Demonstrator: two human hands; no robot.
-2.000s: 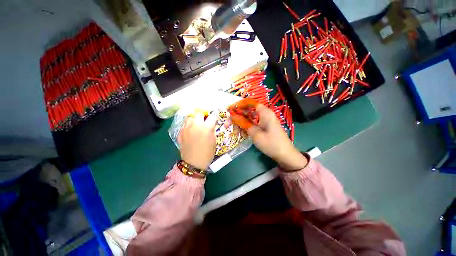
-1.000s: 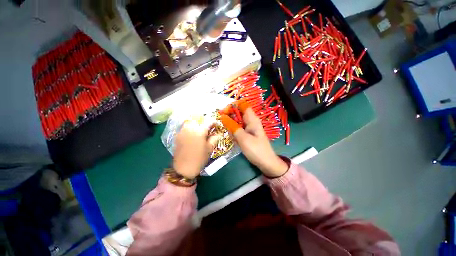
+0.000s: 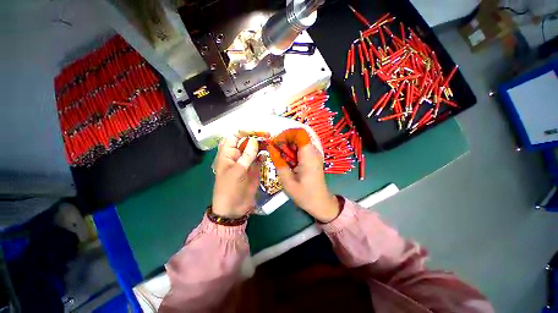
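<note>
My right hand (image 3: 300, 174), with orange finger cots, holds red leads (image 3: 286, 153) between thumb and fingers. My left hand (image 3: 235, 177) is close beside it, fingertips pinched where the lead ends meet; a small terminal there is too small to make out clearly. Both hands are over the clear bag of gold terminals (image 3: 270, 177), which they partly cover. A loose heap of red leads (image 3: 333, 137) lies right of the bag. The crimping machine (image 3: 245, 67) stands behind the hands with its lit metal die.
The left black tray (image 3: 137, 177) holds dense rows of red leads. The right black tray (image 3: 382, 137) holds scattered leads with gold ends. A gooseneck lamp (image 3: 287, 27) hangs over the machine. A white label (image 3: 273, 202) is at the bag's front. Blue-framed furniture (image 3: 538, 104) stands far right.
My hands have come together above the bag, and my left fingers have risen out of the terminals to the lead ends. The whole view has shifted slightly.
</note>
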